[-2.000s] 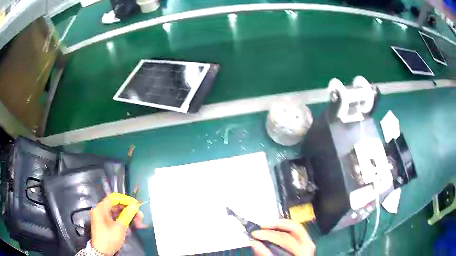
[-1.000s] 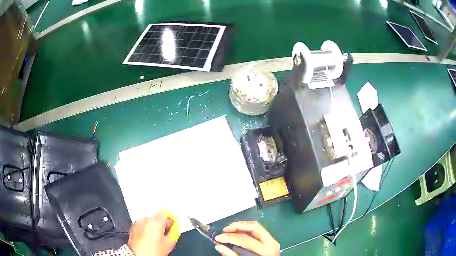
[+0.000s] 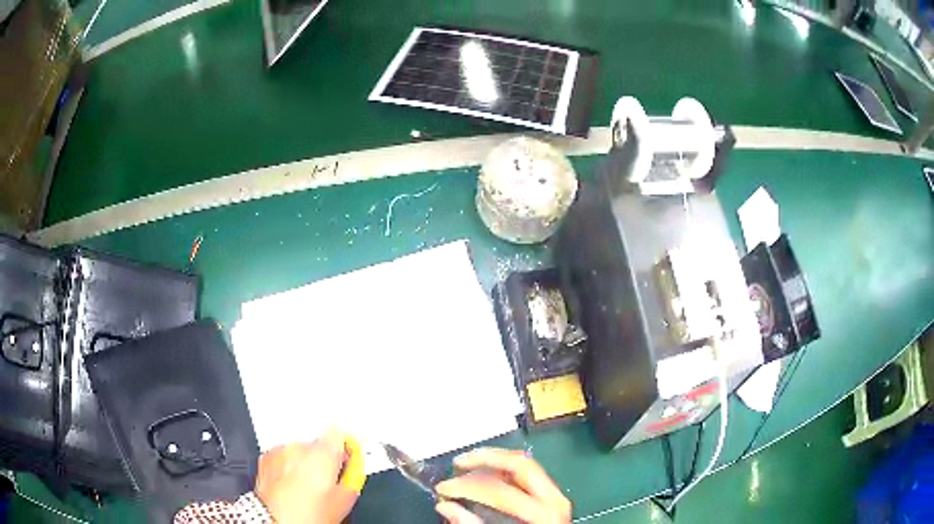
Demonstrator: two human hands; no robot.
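My left hand (image 3: 312,479), with yellow finger cots, is at the near edge of the white sheets (image 3: 374,353). Its fingertips are pinched together; what they hold is too small to make out. My right hand (image 3: 507,489) is shut on the dark soldering iron (image 3: 412,469), its tip pointing up-left close to my left fingertips. Black panel backs (image 3: 169,394) with looped cables lie at the left, the nearest beside my left wrist. The soldering station (image 3: 625,307) with its white spool (image 3: 671,143) stands at the right.
An iron stand (image 3: 519,333) with an orange-yellow sponge (image 3: 555,396) is beside the station. A speckled round tub (image 3: 526,191) stands behind. A solar panel (image 3: 476,80) lies on the green conveyor beyond the metal rail (image 3: 277,178). A small black box (image 3: 783,297) is right of the station.
Both hands moved together at the sheets' near edge, then held almost still. The solar panel on the conveyor has shifted right, and part of another panel has appeared at the top left.
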